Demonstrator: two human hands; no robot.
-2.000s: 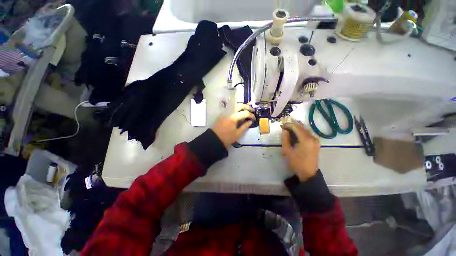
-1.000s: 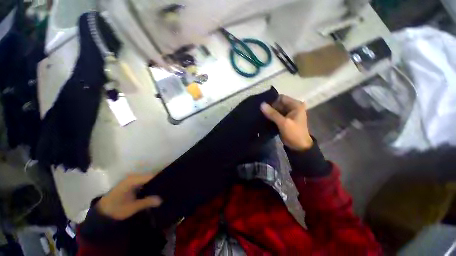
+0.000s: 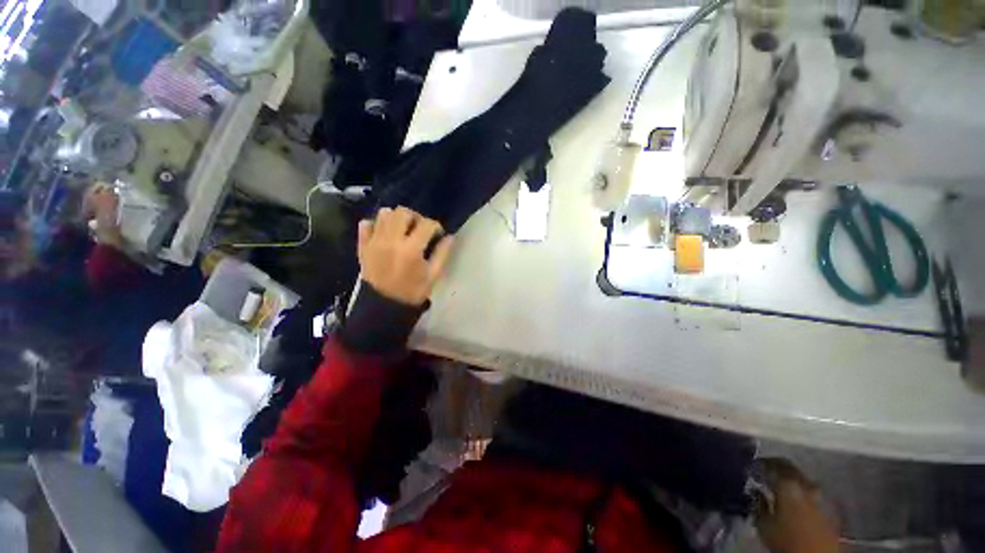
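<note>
A long black bundle of strips point(image 3: 491, 146) lies on the table left of the sewing machine head point(image 3: 799, 97). My left hand point(image 3: 402, 255) is at the bundle's lower end, fingers bent over the dark cloth; whether they grip it is hidden. A black garment piece point(image 3: 637, 445) lies across my lap below the table edge. My right hand point(image 3: 797, 512) is blurred at the bottom right, close to that piece's right end; its fingers are unclear. No cloth shows at the needle plate, beside the orange-yellow block point(image 3: 688, 254). A white tag point(image 3: 533, 211) lies by the bundle.
Green-handled scissors point(image 3: 871, 246) and black thread snips point(image 3: 949, 308) lie right of the needle area. A silver lamp tube point(image 3: 659, 59) curves left of the head. A white cloth pile point(image 3: 205, 405) and a grey bin point(image 3: 229, 283) are at lower left. Another person's hand point(image 3: 104, 211) shows at far left.
The black piece, stretched between both hands a second ago, is now down on my lap. My left hand has let it go and moved to the bundle. My right hand is lower. The view has shifted left.
</note>
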